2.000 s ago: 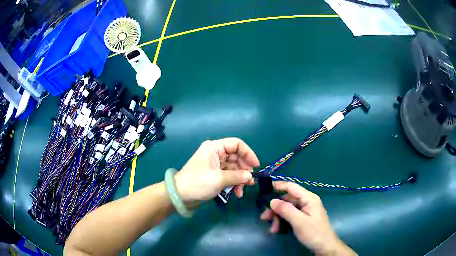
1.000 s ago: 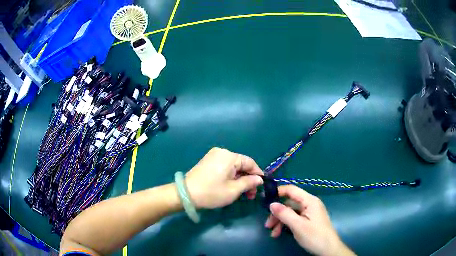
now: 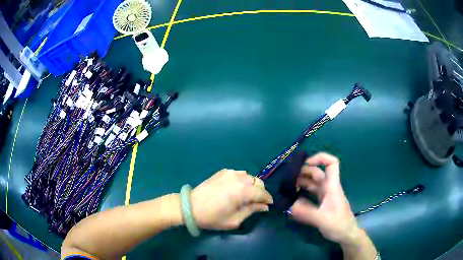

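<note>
The wire harness (image 3: pixel 295 145) runs from my left hand up to the right, with a white label (image 3: pixel 335 109) and a dark connector (image 3: pixel 361 92) at its far end. My left hand (image 3: pixel 234 199) is closed on its near end. A thinner harness branch (image 3: pixel 388 204) shows beyond my right hand and ends in a small black tip. My right hand (image 3: pixel 324 197) is blurred, with fingers curled at a dark blurred shape, apparently the black tape roll (image 3: pixel 293 177), near the harness. The fingers partly hide the roll, and my hands hide the fork of the harness.
A large harness pile (image 3: pixel 86 147) with white labels lies at left. Behind it are a blue bin (image 3: pixel 76 38) and a cream handheld fan (image 3: pixel 133 18). A white paper sheet (image 3: pixel 388 23) is at the upper right. A grey, dark-topped machine (image 3: pixel 435 124) stands at the right edge.
My right hand has moved up and right from beside the left, with the dark roll now beside the upper harness leg. My left hand has turned and moved slightly down.
</note>
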